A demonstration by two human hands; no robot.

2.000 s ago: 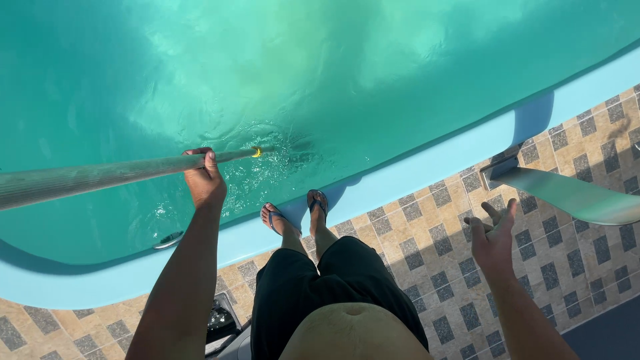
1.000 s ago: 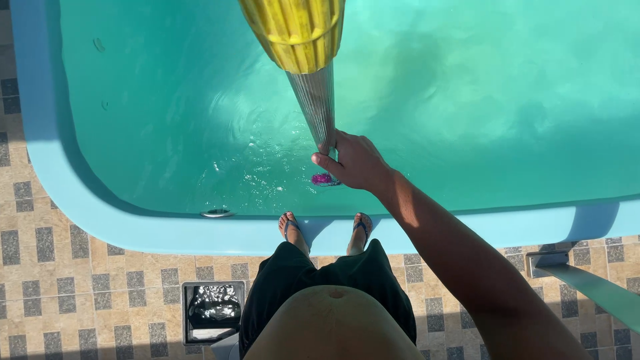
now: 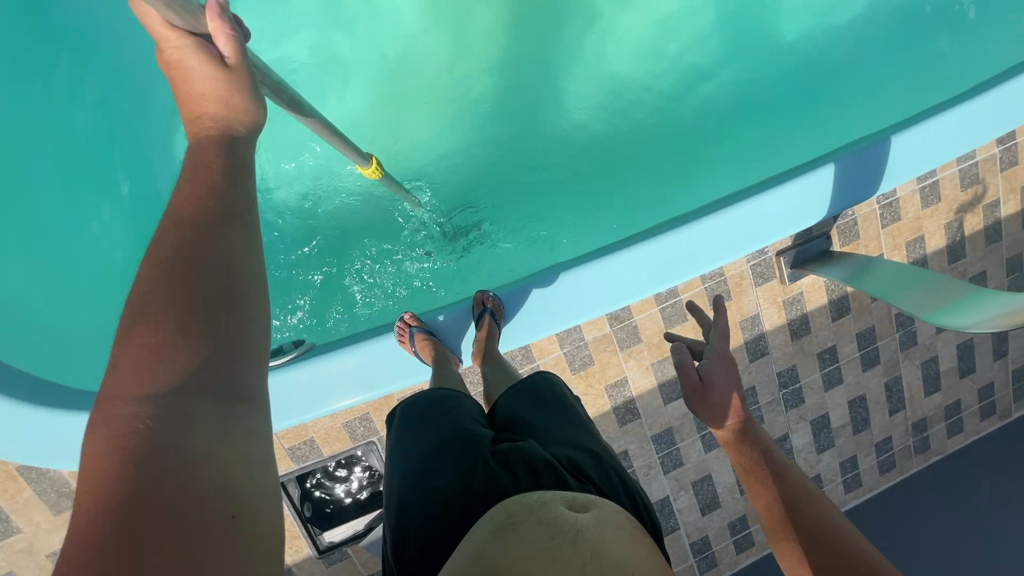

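Observation:
My left hand [image 3: 210, 76] is raised over the water at the upper left, its fingers closed around a metal telescopic pole [image 3: 308, 118]. The pole slants down to the right, with a yellow locking collar [image 3: 370, 167] just above the surface. Its lower end is under the rippling greenish pool water [image 3: 560, 152], so what it bears is hidden. Out to the right, over the tiles, my right hand [image 3: 710, 372] holds nothing and its fingers are spread.
My feet, in flip-flops [image 3: 422, 336], stand on the light blue pool rim [image 3: 640, 264]. A curved metal rail [image 3: 920, 290] rises from the patterned tiles [image 3: 816, 376] at the right. An open square skimmer box [image 3: 334, 492] holding water lies at the lower left.
One second ago my right hand was on the pole; now it is off it and out to the right. My left hand, out of sight then, grips the pole. The view has turned.

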